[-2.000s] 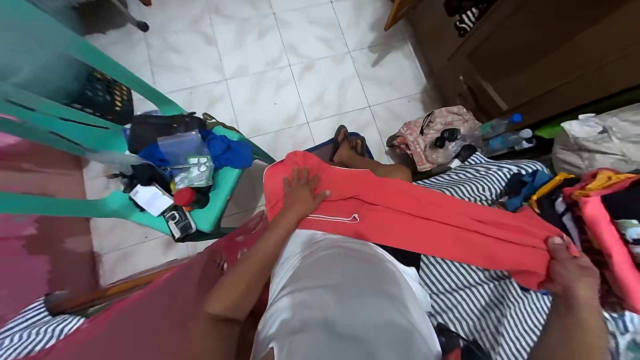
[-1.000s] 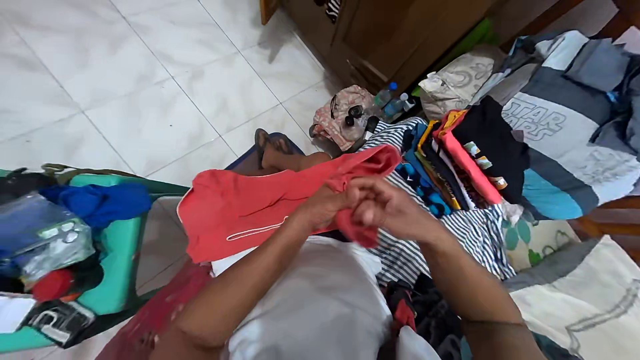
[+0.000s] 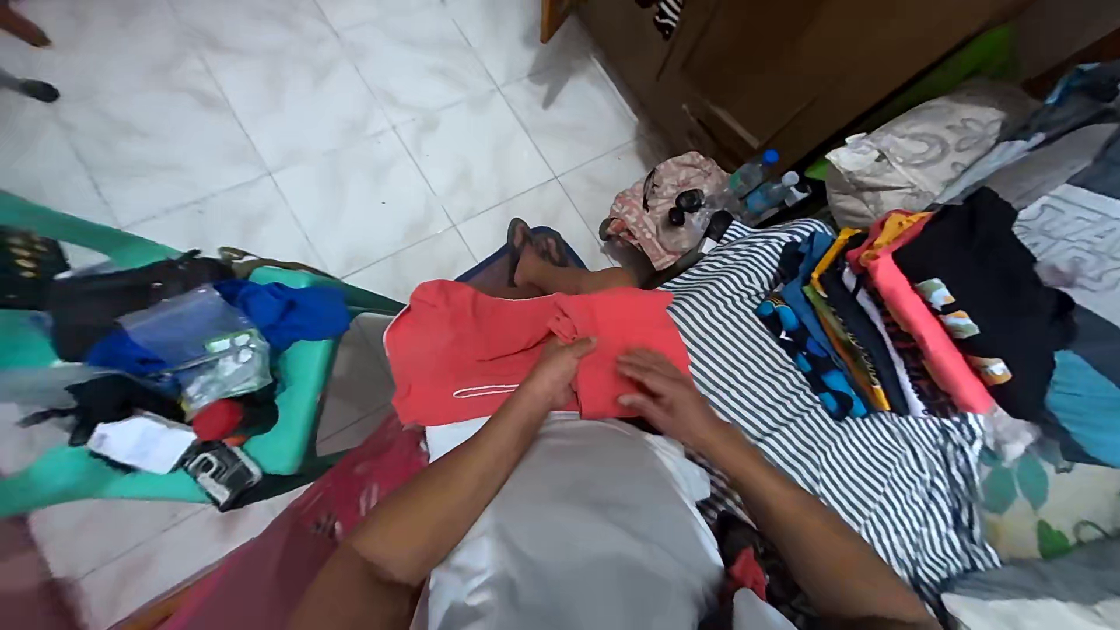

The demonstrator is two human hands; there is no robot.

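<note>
A coral-red garment (image 3: 490, 341) with white piping lies across my lap, its right end folded over toward the middle. My left hand (image 3: 560, 372) is at the fold, fingers and thumb closed on the bunched cloth. My right hand (image 3: 661, 394) rests with spread fingers on the folded part, palm down. Just right of it spreads a black-and-white striped cloth (image 3: 744, 341), bearing a row of folded clothes (image 3: 849, 324) in several colours. A black garment (image 3: 989, 297) with small patches lies beside that row.
At the left, a green plastic chair (image 3: 302, 376) holds a blue cloth (image 3: 284, 311), plastic bags and other small things. Beyond my legs are a pink patterned cloth (image 3: 643, 214), plastic bottles (image 3: 752, 175) and a brown wooden cabinet (image 3: 744, 70). A light bag (image 3: 919, 149) stands behind the clothes.
The garment was stretched out long to the right two seconds ago; its right end is now folded back over it. My right hand has come in from the far right and now lies flat.
</note>
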